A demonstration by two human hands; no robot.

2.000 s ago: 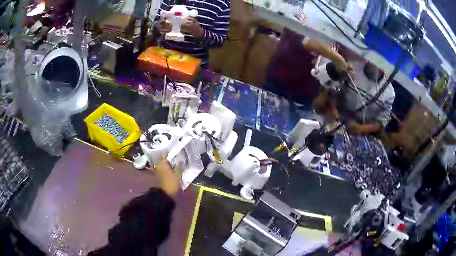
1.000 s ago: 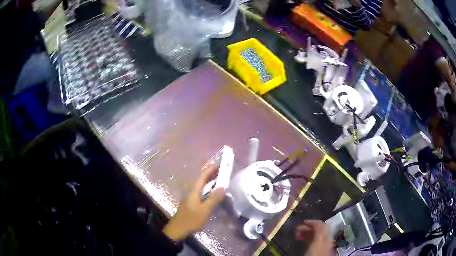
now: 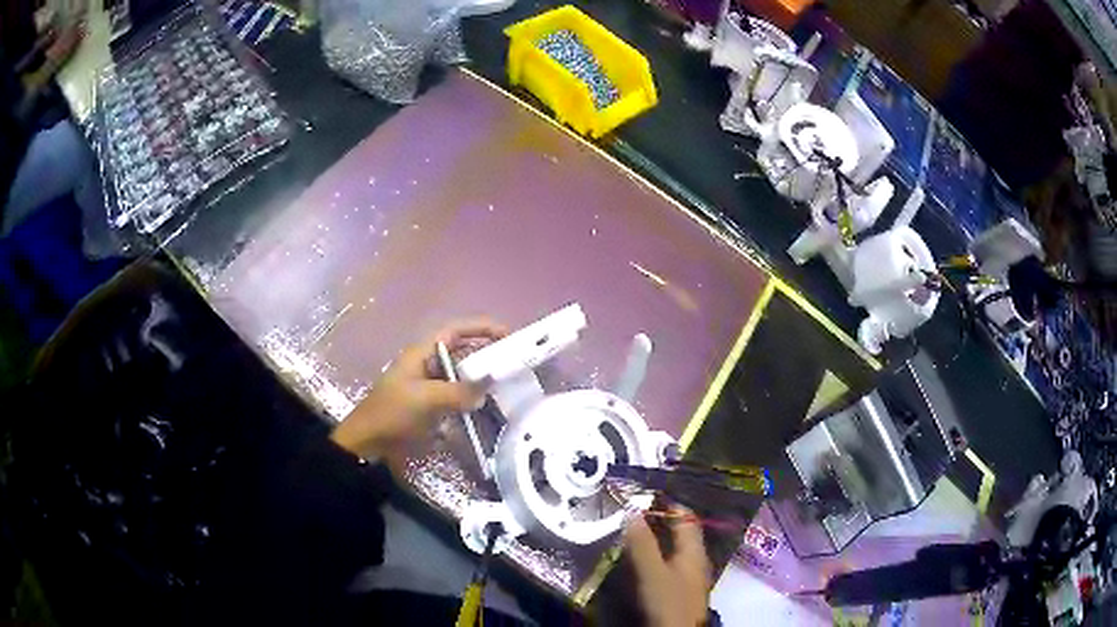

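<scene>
A white housing [image 3: 570,459] with a round slotted ring and projecting arms is over the front right of the pink-brown mat. My left hand [image 3: 423,386] grips its flat white bracket at the left. Dark leads with yellow ends come out of the ring's centre to the right, and another dark lead with a yellow end hangs at the lower left. My right hand [image 3: 668,563] is just below the ring at the thin red leads; whether its fingers hold them is unclear.
A yellow bin [image 3: 582,74] of small silver parts stands behind the mat. More white housings [image 3: 815,141] stand at the back right. A metal screw feeder [image 3: 864,459] and a black power driver [image 3: 913,576] are at the right. A clear blister tray [image 3: 190,129] lies far left.
The white housing has turned and shifted slightly left, with my left hand on its bracket. My right hand has moved left, up to the housing's leads. The view has shifted.
</scene>
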